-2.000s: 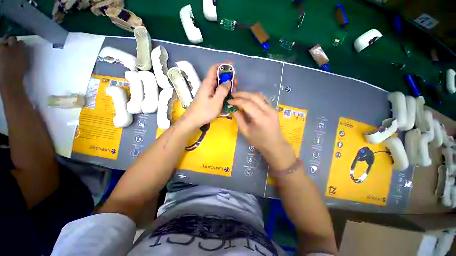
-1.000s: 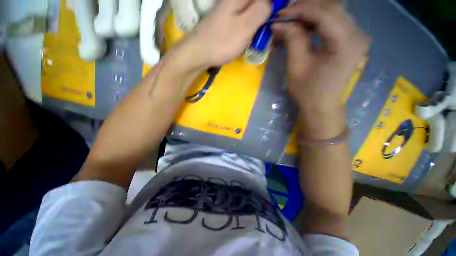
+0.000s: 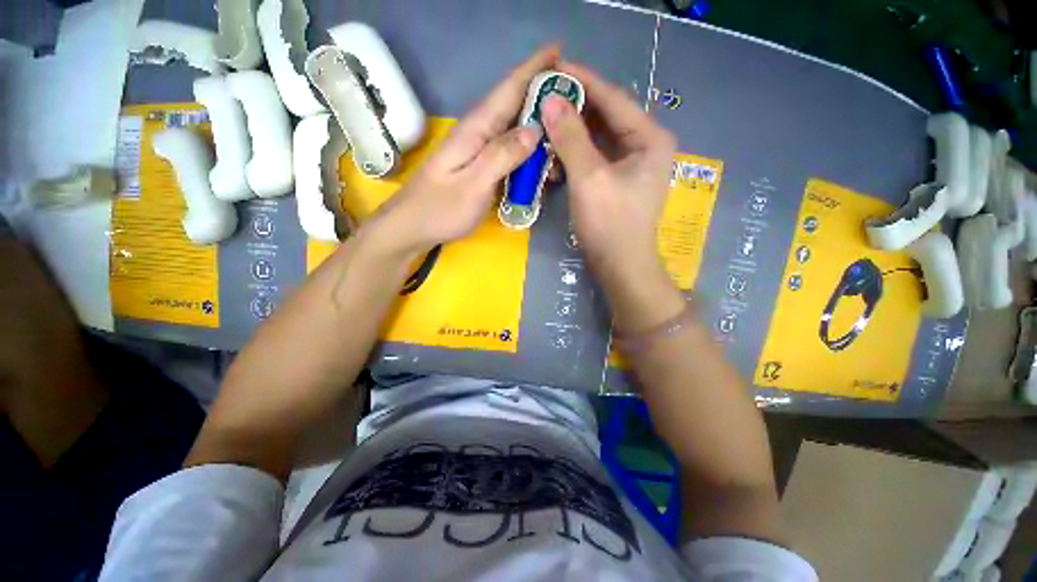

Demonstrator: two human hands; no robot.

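Observation:
My left hand (image 3: 472, 171) and my right hand (image 3: 614, 159) hold one off-white housing half (image 3: 520, 214) between them, above the grey and yellow printed carton mat. The housing's hollow side faces up. A blue battery pack (image 3: 528, 180) lies in its lower part. A green circuit board (image 3: 557, 86) shows in its upper end. Both thumbs rest on the housing's contents, the right thumb at the board and the left thumb beside the battery. The thumbs hide the middle of the housing, and no wires can be made out.
White housings (image 3: 270, 131) stand grouped at left, with an open shell (image 3: 350, 110) among them. More housings (image 3: 959, 159) lie at right. The green belt (image 3: 841, 57) runs behind the mat (image 3: 728, 341). A cardboard box (image 3: 876, 512) is at lower right. Another person's arm (image 3: 51, 330) is at left.
The circuit board, hanging below the housing two seconds ago, now sits in its upper end. The housing has turned, and both thumbs are on its contents. The camera view has shifted.

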